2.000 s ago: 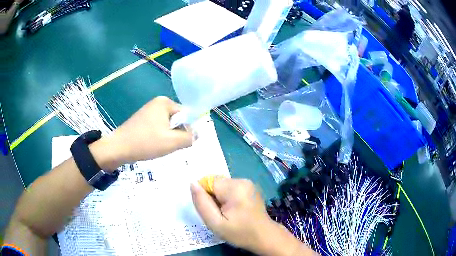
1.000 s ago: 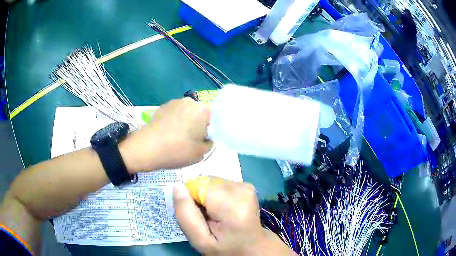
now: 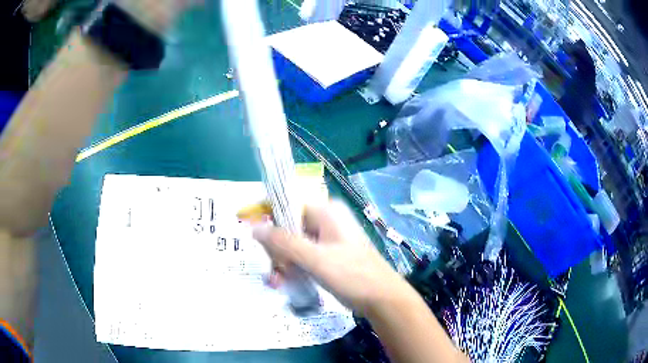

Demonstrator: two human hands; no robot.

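Note:
A long straight bundle of white wires [image 3: 266,127] stands upright over the wiring drawing [image 3: 163,283], blurred by motion, its upper end cut off by the top edge. My right hand [image 3: 323,248], with a yellow cot on one finger, is closed around its lower part. A dark, blurred end shows below the hand. My left hand [image 3: 160,13] is at the upper left, strongly blurred and partly cut off by the top edge, apart from the visible part of the bundle. Its fingers cannot be made out.
A small blue box [image 3: 312,85] with white paper [image 3: 328,53] is at the back. A clear plastic bag [image 3: 455,106] and blue parts bin [image 3: 543,205] are right. A translucent cup [image 3: 438,191] lies on plastic. Black housings [image 3: 426,291] and fanned white wires [image 3: 497,319] are lower right.
My left hand has moved up and left, away from the drawing, and the white sleeve-like piece is no longer at it. The white wire bundle is now upright in my right hand.

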